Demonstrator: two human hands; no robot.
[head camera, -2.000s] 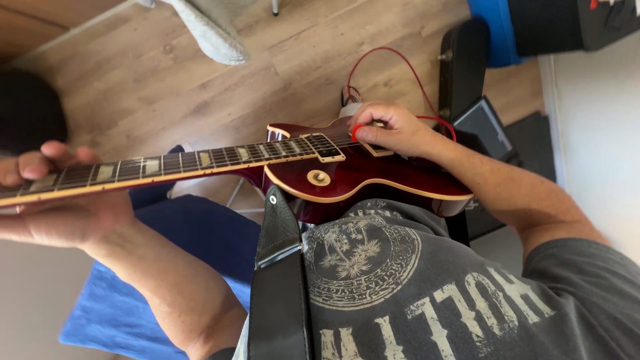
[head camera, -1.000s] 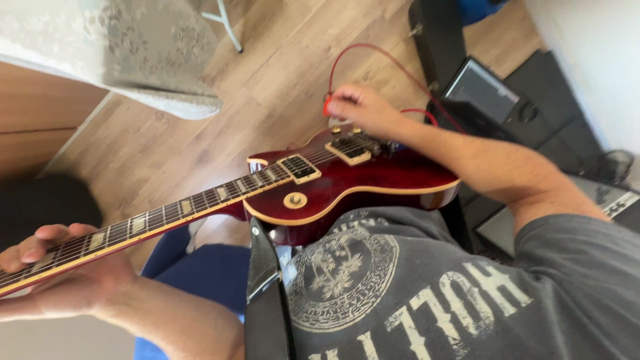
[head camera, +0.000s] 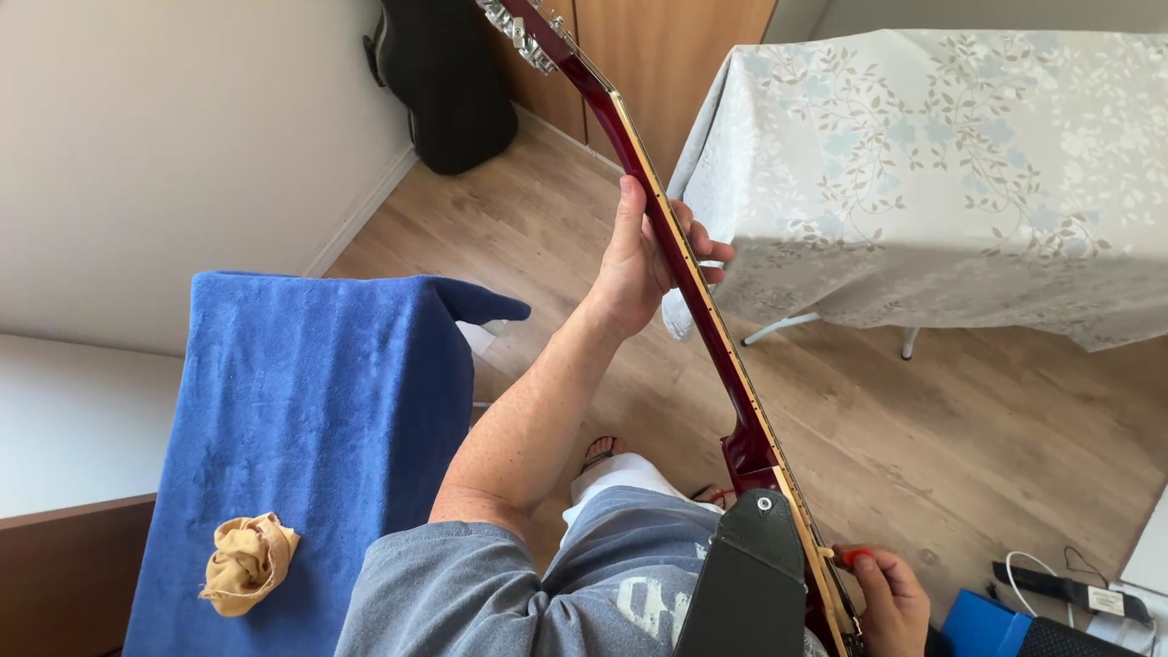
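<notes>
A dark red electric guitar (head camera: 744, 447) with cream binding hangs from a black strap (head camera: 744, 575), seen nearly edge-on. My left hand (head camera: 643, 260) cradles its neck (head camera: 680, 242), thumb on the back and fingers past the fretboard side. At the strings by the body, my right hand (head camera: 885, 593) pinches a small red pick (head camera: 856, 556). Metal tuning machines (head camera: 529, 41) show on the headstock at the top. The guitar's front face is mostly hidden.
On the left, a blue cloth (head camera: 301, 392) covers a surface with a crumpled yellow cloth (head camera: 246, 563) on it. A table with a floral tablecloth (head camera: 922, 173) stands right; a black guitar case (head camera: 447, 91) leans behind. A blue box (head camera: 985, 625) and cables lie lower right.
The view has swung left, bringing in the headstock, yellow cloth and guitar case. My right hand, raised off the strings a second ago, is now at them. My left hand remains on the neck.
</notes>
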